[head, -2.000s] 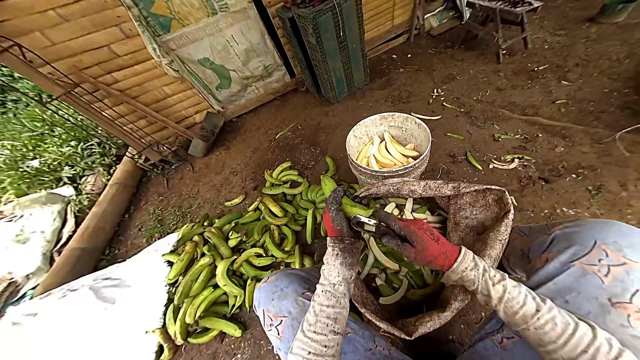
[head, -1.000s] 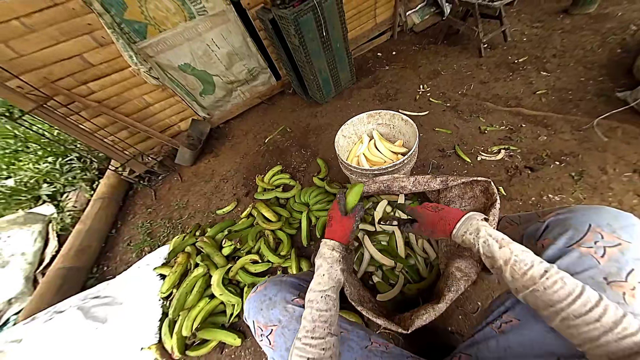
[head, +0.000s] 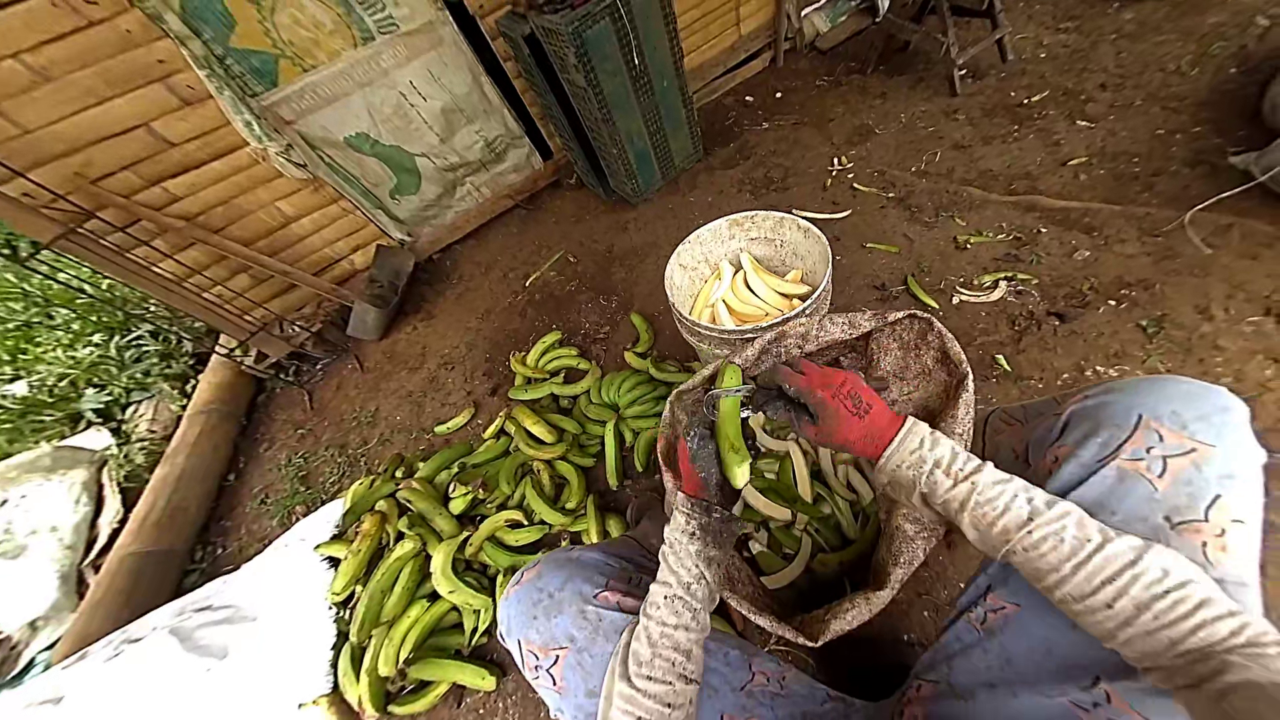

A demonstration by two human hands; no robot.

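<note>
My left hand (head: 703, 455), in a red and dark work glove, holds a green plantain (head: 732, 425) upright over an open woven sack (head: 925, 375). Just right of the fruit is my gloved right hand (head: 828, 400), its fingers curled round a small metal tool (head: 728, 393), perhaps a peeler, that lies across the plantain's upper part. Inside the sack are green and pale peels (head: 790, 500). Peeled plantains (head: 750, 290) fill part of a white bucket (head: 700, 335) just beyond the sack. A heap of unpeeled green plantains (head: 480, 540) lies on the ground to the left.
A bamboo wall (head: 150, 140) with a printed sheet (head: 420, 130) runs along the upper left. Green plastic crates (head: 640, 90) stand against it. A wooden stool (head: 960, 40) is farther back. A bamboo pole (head: 175, 500) and a white sheet (head: 240, 610) lie at the left.
One second ago my right hand was down at the sack's right side, apart from the fruit; now it is at the plantain in my left hand. The view has shifted slightly.
</note>
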